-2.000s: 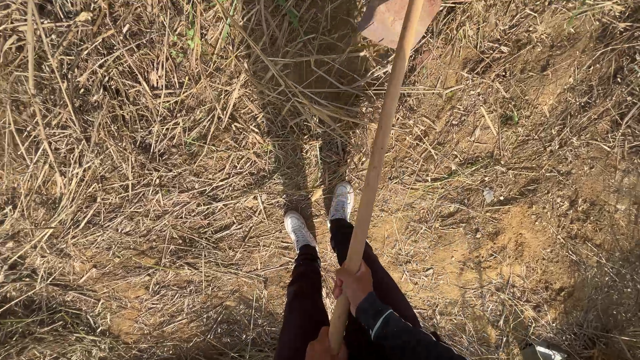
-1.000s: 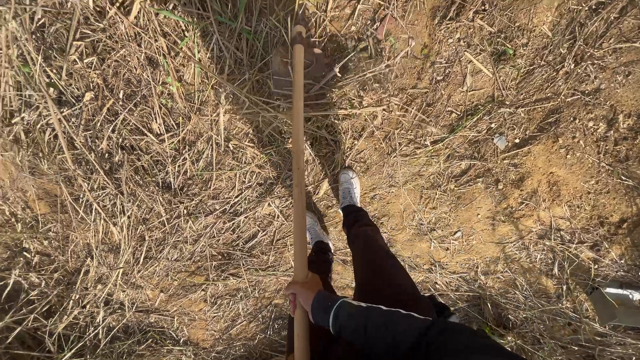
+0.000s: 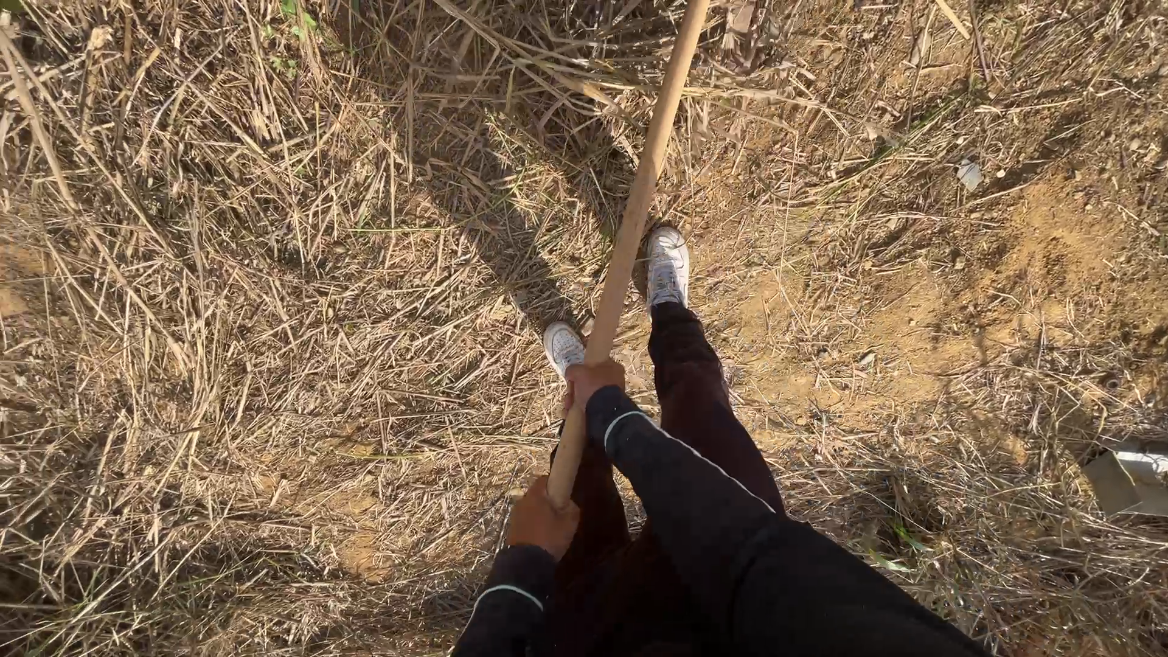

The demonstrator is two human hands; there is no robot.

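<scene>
A long wooden tool handle [image 3: 639, 201] slants from the lower middle up to the top edge, where its far end passes out of view. My left hand [image 3: 542, 520] is closed around the lower end. Farther up the wood, my right hand [image 3: 593, 379] grips it, with the dark sleeve reaching in from the lower right. Behind the handle are my two white shoes, the left one [image 3: 563, 349] partly covered near my right hand and the right one [image 3: 668, 265] set farther forward. The tool's head is not visible.
Dry cut grass [image 3: 301, 347] covers much of the ground, thicker at the top and left. Bare sandy soil [image 3: 1058, 237] shows on the right. A pale box-like object [image 3: 1130, 479] lies at the right edge, and a small pale scrap [image 3: 969, 174] lies higher up.
The handle was nearly upright in the picture one second ago, with a flat metal blade in view near its top; now it slants to the upper right and the blade is out of view.
</scene>
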